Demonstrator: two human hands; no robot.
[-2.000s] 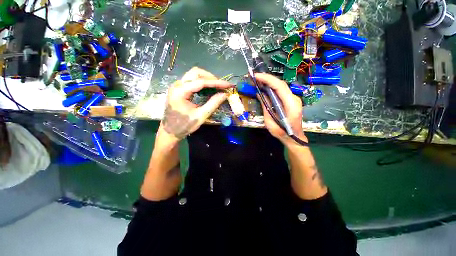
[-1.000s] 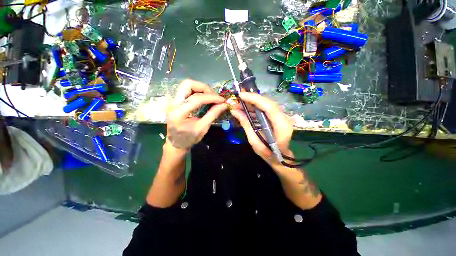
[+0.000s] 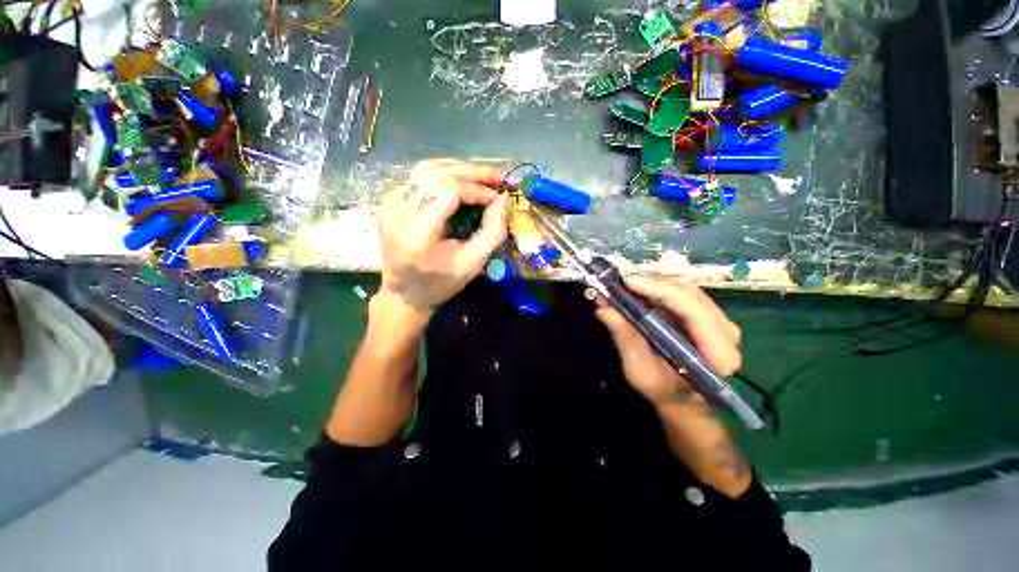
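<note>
My left hand (image 3: 434,232) pinches a small work piece with thin wires at the bench's front edge; a bit of green board shows under its fingers. A blue battery cell (image 3: 558,194) lies just right of the fingertips. A tan block (image 3: 525,229) with a blue end sits below it. My right hand (image 3: 677,341) holds the soldering iron (image 3: 668,339) like a pen, its bright shaft pointing up-left to the pinched spot. Whether the tip touches is too small to tell.
An assembly pile (image 3: 742,162) of blue cells and green boards lies right. A second pile (image 3: 172,199) lies left, beside a clear tray (image 3: 259,346) overhanging the edge. A dark soldering station (image 3: 945,123) stands far right. A white label (image 3: 527,11) lies at the back. A person's sleeve (image 3: 50,346) shows at left.
My right hand has moved right and down, away from the left fingers, with the iron now slanting up-left. The blue cell beside the left fingertips is uncovered. The view has shifted slightly.
</note>
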